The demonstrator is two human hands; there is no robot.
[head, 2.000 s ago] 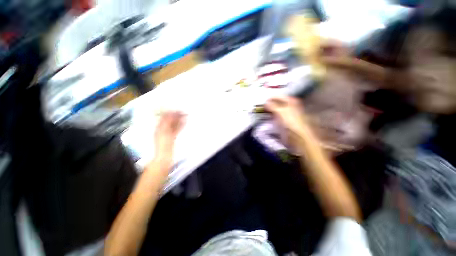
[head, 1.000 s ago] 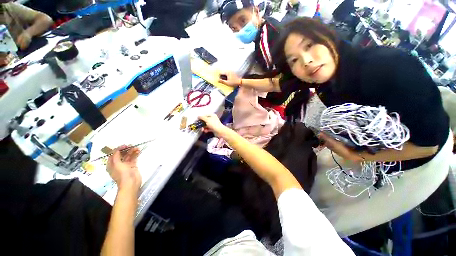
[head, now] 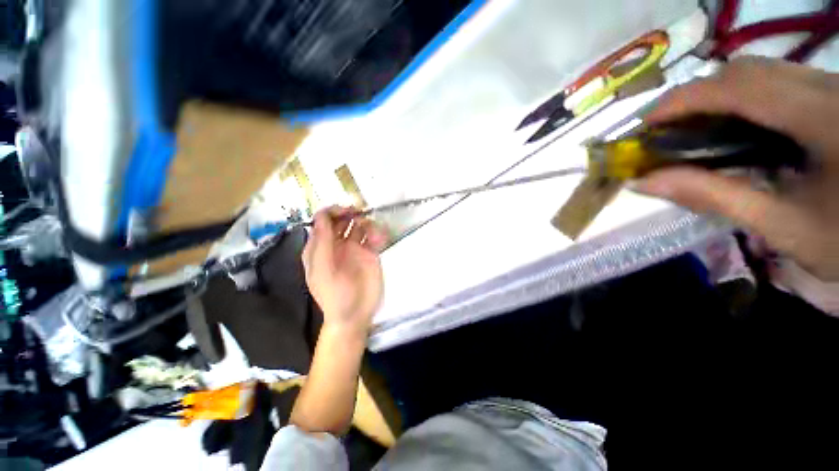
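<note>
My right hand (head: 764, 156), large at the right edge and partly cut off, grips the yellow-and-black handle of a screwdriver (head: 621, 160). Its long thin shaft runs left across the white table to my left hand. My left hand (head: 345, 267) is near the machine's needle area with bent fingers at the far end of the shaft. Whether its fingers grip the shaft or something tiny cannot be told. The sewing machine head (head: 101, 129), with a blue stripe, is blurred at the upper left.
Thread snips (head: 598, 83) lie above the screwdriver. Red scissors (head: 782, 35) are at the top right. A small brown piece (head: 585, 208) lies below the shaft. A ruled strip (head: 552, 281) follows the front edge. Dark cloth (head: 262, 313) and an orange object (head: 217, 403) are at the left.
The view has moved in closer to the table and the people have left it. The screwdriver in my right hand now spans across to my left hand.
</note>
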